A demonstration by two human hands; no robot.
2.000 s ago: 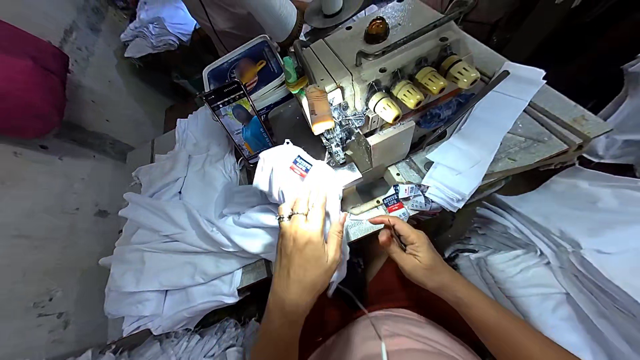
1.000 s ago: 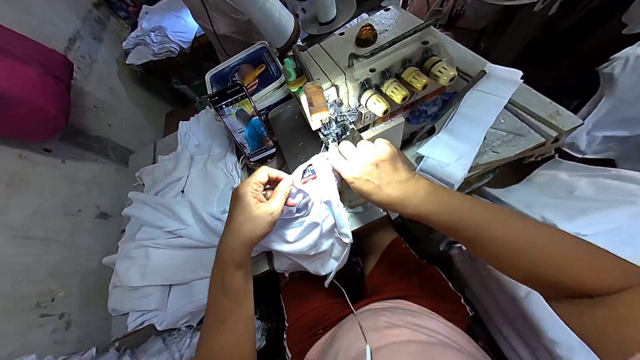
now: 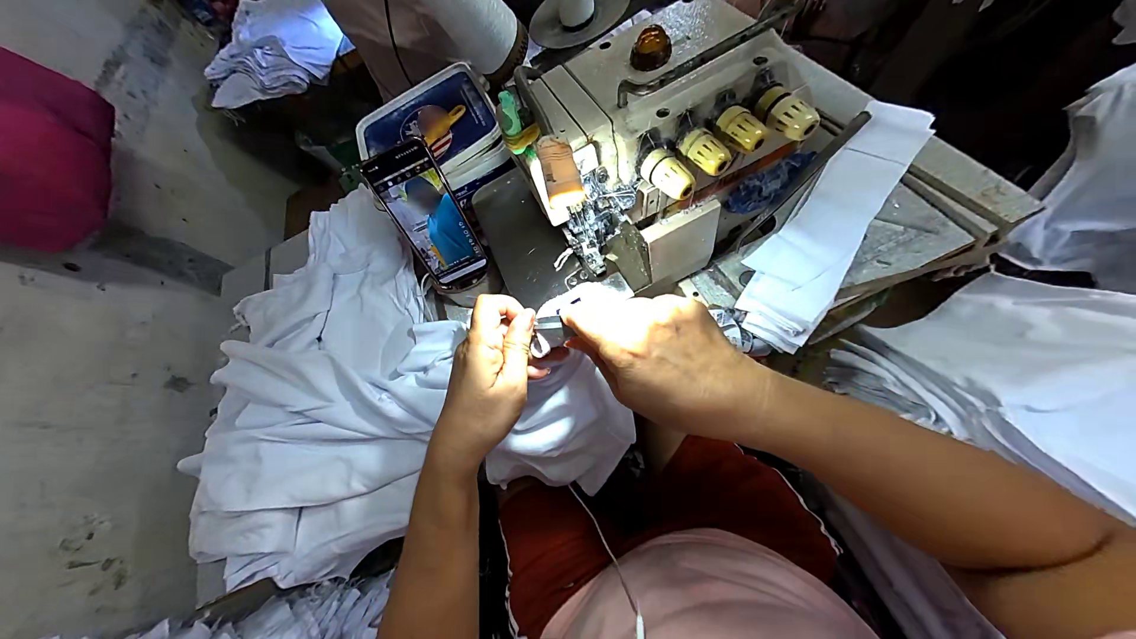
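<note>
My left hand point(image 3: 493, 368) pinches the edge of a white fabric piece point(image 3: 568, 422) just below the machine's plate. My right hand point(image 3: 661, 355) grips the same edge close beside it, bright under the lamp. Between the fingers a short folded strip of the edge shows; the label seen on it earlier is not visible. Past both hands stands an overlock sewing machine point(image 3: 586, 98), its needle and presser-foot area point(image 3: 596, 232) uncovered by fabric. The lower part of the cloth hangs toward my lap.
A heap of white garments point(image 3: 328, 444) lies left. Behind it a smartphone point(image 3: 428, 217) leans by a plastic tub point(image 3: 435, 115). White fabric strips point(image 3: 834, 222) lie on the machine table's right side. More white cloth point(image 3: 1021, 355) is stacked at the far right.
The label visible on the cloth earlier is out of sight. My right hand went from beside the small labels to the needle area, then back toward me; both hands now hold the cloth's edge close together.
</note>
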